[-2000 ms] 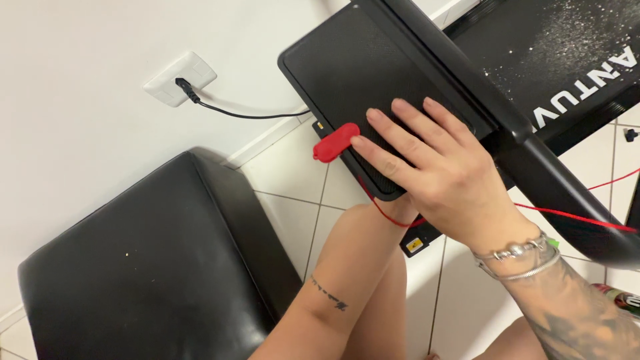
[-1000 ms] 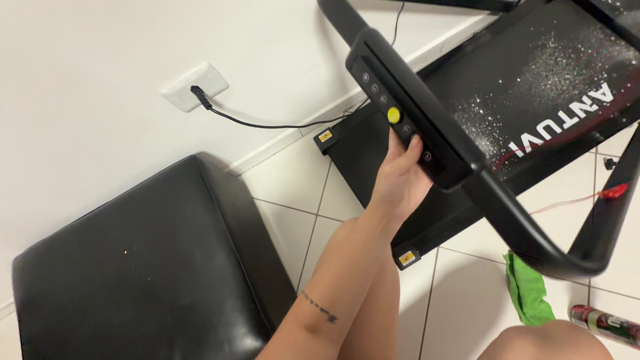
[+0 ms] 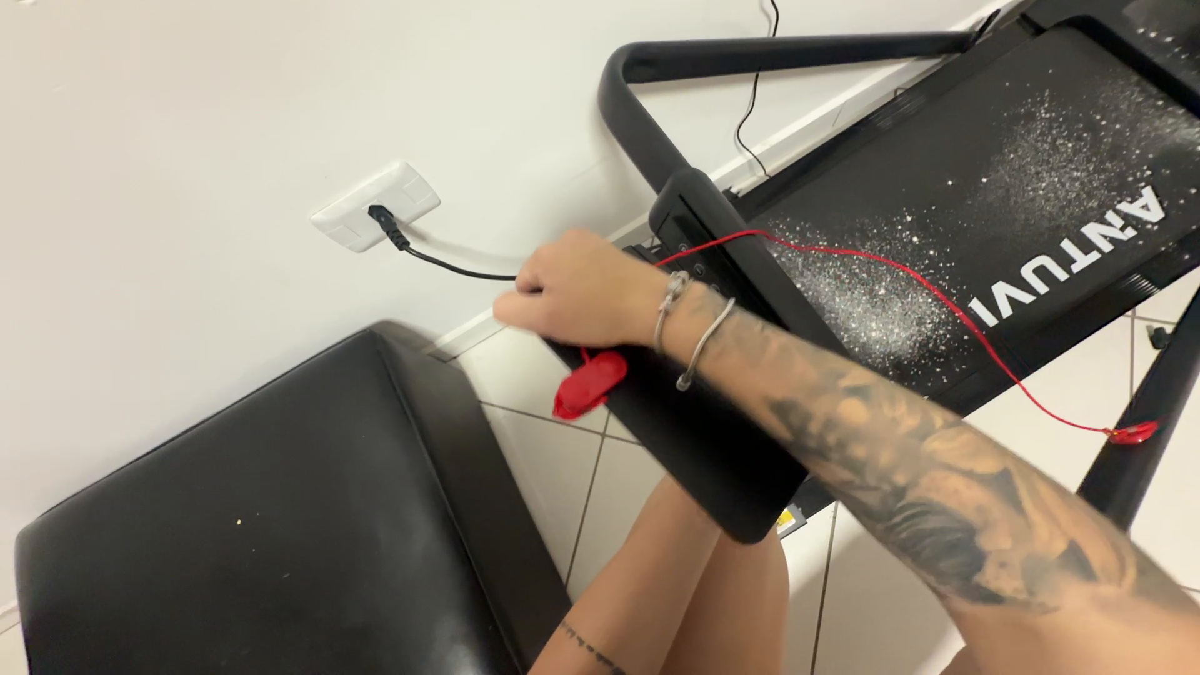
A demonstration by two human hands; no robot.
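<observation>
My right hand (image 3: 581,291) is curled into a fist at the upper left end of a flat black panel (image 3: 741,469). A thin red cord (image 3: 872,255) runs into this hand. Just below the fist hangs a red oval plastic piece (image 3: 590,385), in front of the panel's edge. From my hand the cord crosses the treadmill's black console (image 3: 773,253) and reaches a red clip (image 3: 1134,432) on the handrail at right. My left forearm rises from the bottom to the panel's lower end; my left hand is hidden behind the panel.
The treadmill belt (image 3: 937,356), speckled with white, lies at upper right, beside a black handrail (image 3: 806,56). A black padded stool (image 3: 234,506) fills the lower left. A black plug (image 3: 386,225) sits in the white wall outlet (image 3: 412,192), its cable running behind my right hand.
My right hand, out of view one second ago, has come in over the console. The black panel now hides my left hand, which was at the console's buttons. The red oval piece is visible again.
</observation>
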